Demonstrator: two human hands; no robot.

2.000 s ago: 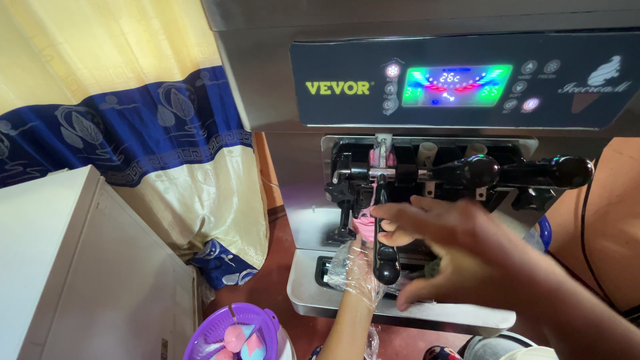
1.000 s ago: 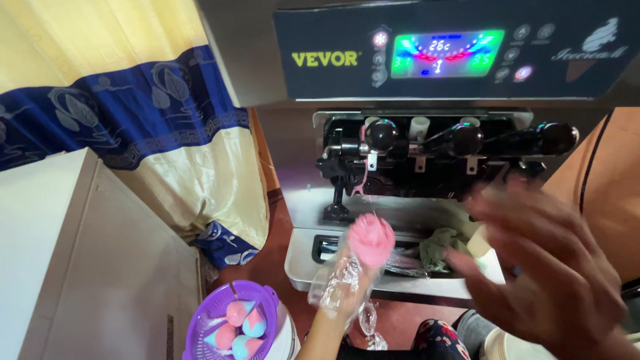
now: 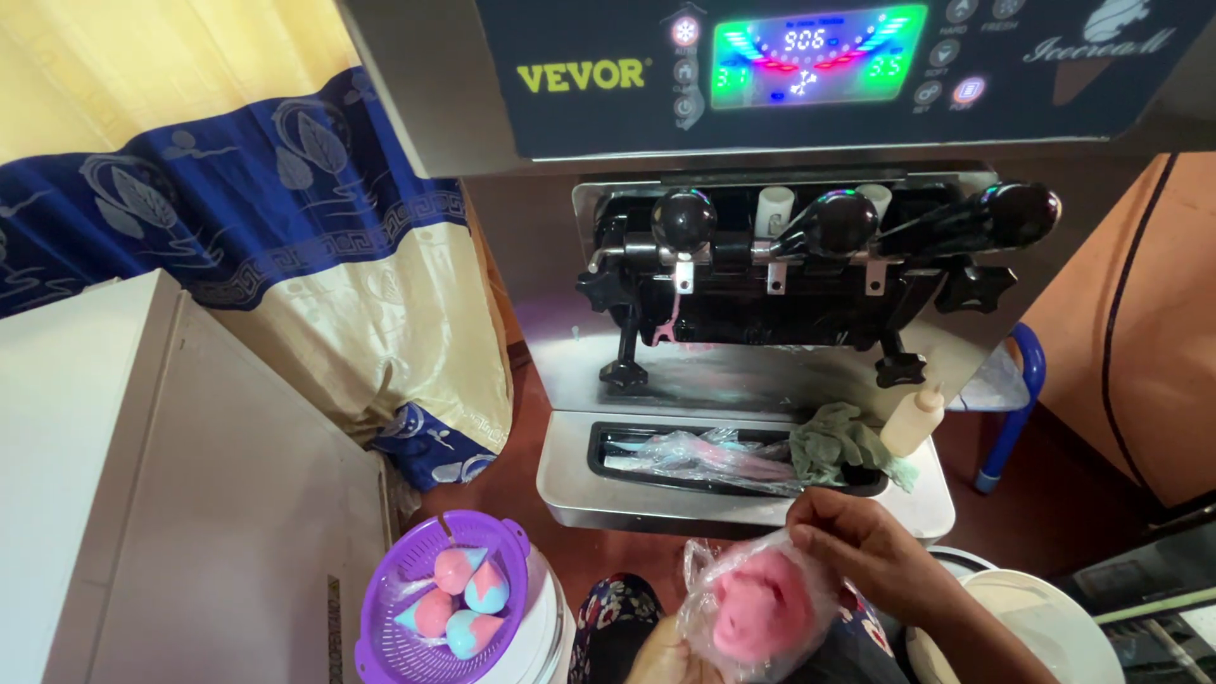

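Pink soft ice cream [image 3: 760, 608] fills a clear plastic bag [image 3: 698, 594] at the bottom centre. My left hand [image 3: 670, 655] holds the bag from below at its left side. The fingers of my right hand [image 3: 855, 541] pinch the bag's upper right edge. Behind both hands stands a VEVOR soft-serve machine [image 3: 579, 90], with three black-knobbed levers, the left one [image 3: 684, 220] included. Pink residue [image 3: 665, 331] clings below the left lever. A purple plastic basket [image 3: 372, 608] at the lower left holds several pink and blue filled bags [image 3: 486, 587].
The drip tray [image 3: 597, 456] holds crumpled plastic bags [image 3: 712, 456] and a green cloth [image 3: 836, 442]. A squeeze bottle [image 3: 914, 421] stands at its right. White buckets [image 3: 1035, 617] are at lower right, a white cabinet [image 3: 256, 475] at left, a blue-legged stool [image 3: 1031, 380] behind the machine.
The bag of pink ice cream has come away from beneath the left lever and down toward me. My right hand has left the lever and now grips the bag's edge. The left lever is raised.
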